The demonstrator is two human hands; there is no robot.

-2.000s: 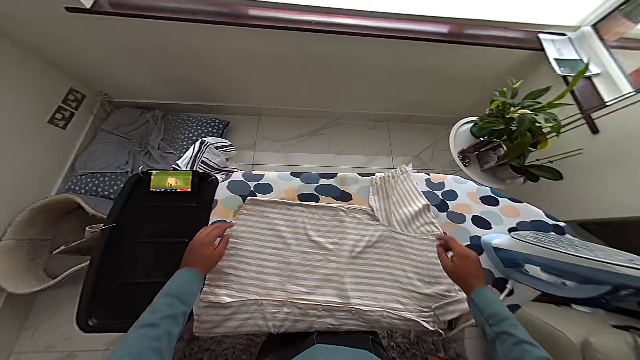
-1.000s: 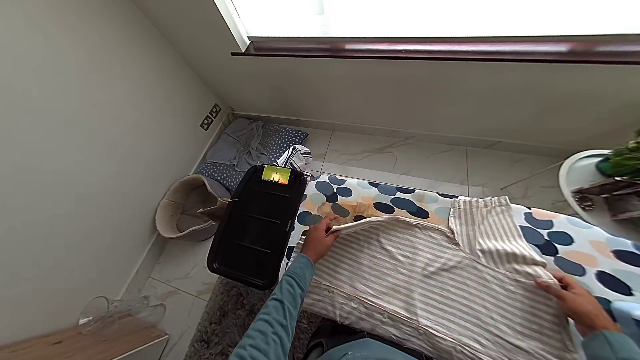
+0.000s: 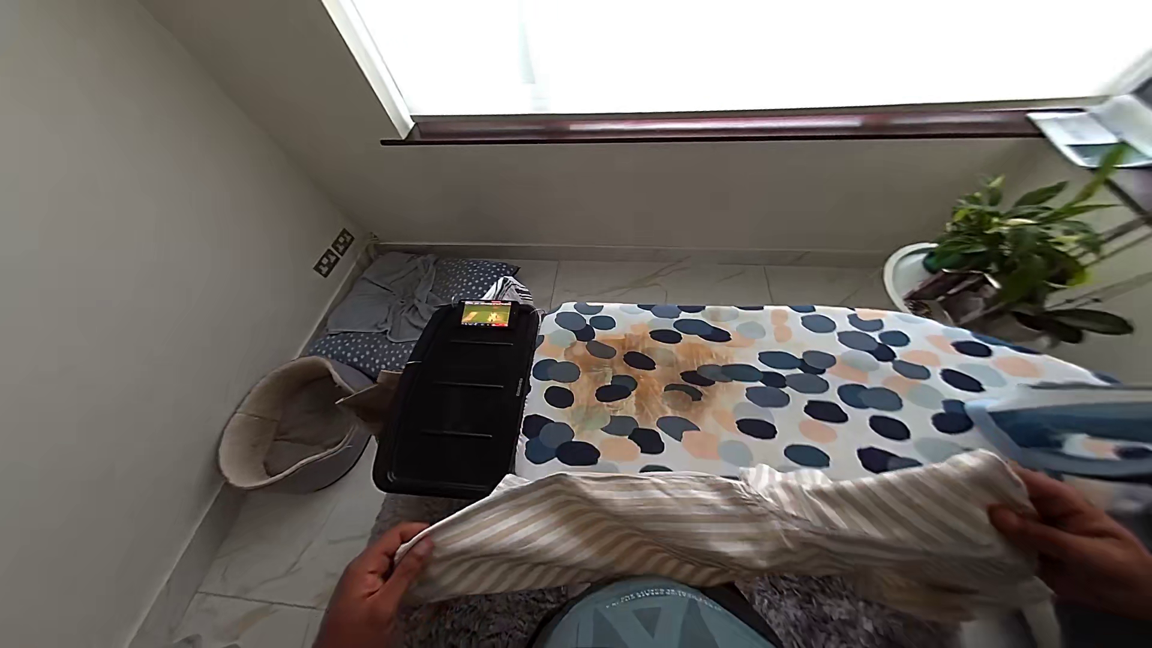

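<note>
A beige-and-white striped garment (image 3: 648, 522) is stretched between my two hands at the near edge of the ironing board (image 3: 810, 396). My left hand (image 3: 382, 580) pinches its left end, and my right hand (image 3: 1071, 531) grips the other end at the sleeve. Part of the garment hangs below the board's edge. The board's spotted cover shows a brown scorched or stained patch. A blue-and-white steam iron (image 3: 1071, 432), partly cut off by the frame, is at the board's right, just beyond my right hand.
Left of the board stands a black plastic lid (image 3: 459, 405) with a phone (image 3: 487, 313) on it. Farther left are a beige pet bed (image 3: 292, 423) and a grey cloth (image 3: 387, 292) on a dotted cushion. A potted plant (image 3: 1017, 252) is at the right, below the window sill (image 3: 720, 124).
The striped garment lay spread over the board; now it is drawn toward me, off most of the cover, and the stained patch shows fully. Both hands have moved toward me with it.
</note>
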